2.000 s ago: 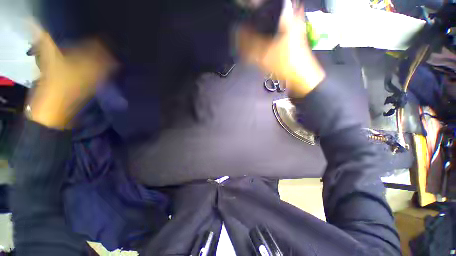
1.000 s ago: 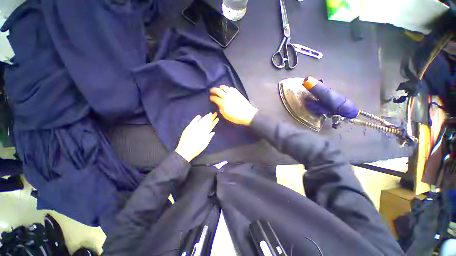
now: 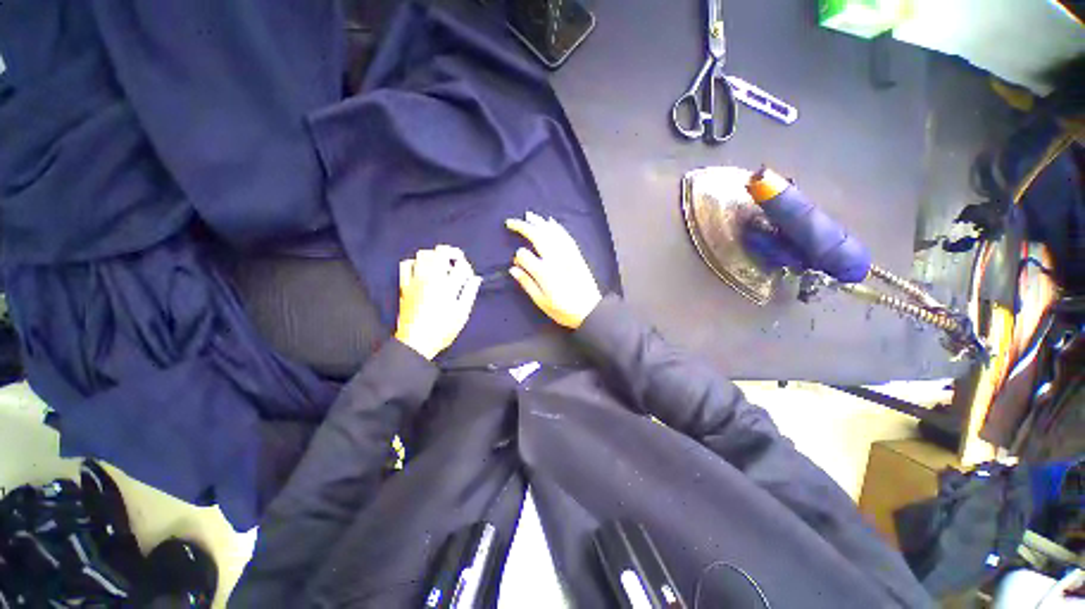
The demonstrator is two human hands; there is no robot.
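A navy garment panel (image 3: pixel 464 155) lies on the dark table before me, its right edge curved and its upper part in folds. A short dark line, perhaps a welt pocket, runs between my hands. My left hand (image 3: pixel 437 297) rests on the panel with its fingers curled; whether it grips cloth is unclear. My right hand (image 3: pixel 556 271) lies on the panel to the right, fingers apart. The steam iron (image 3: pixel 761 232) sits to the right, its pointed silver plate showing, with purple-blue cloth around its handle.
Shears (image 3: pixel 710 95) lie beyond the iron, with a small white-and-blue tool (image 3: pixel 761 100) beside them. A black phone (image 3: pixel 554 26) is at the far edge of view. A navy garment pile (image 3: pixel 131 274) covers the left. The iron's hose (image 3: pixel 910 303) runs right. A green-and-white packet (image 3: pixel 859 14) is far right.
Both hands came down onto the panel after moving high and blurred. Since one second ago they have moved apart slightly, and my left fingers have curled. The view has shifted a little.
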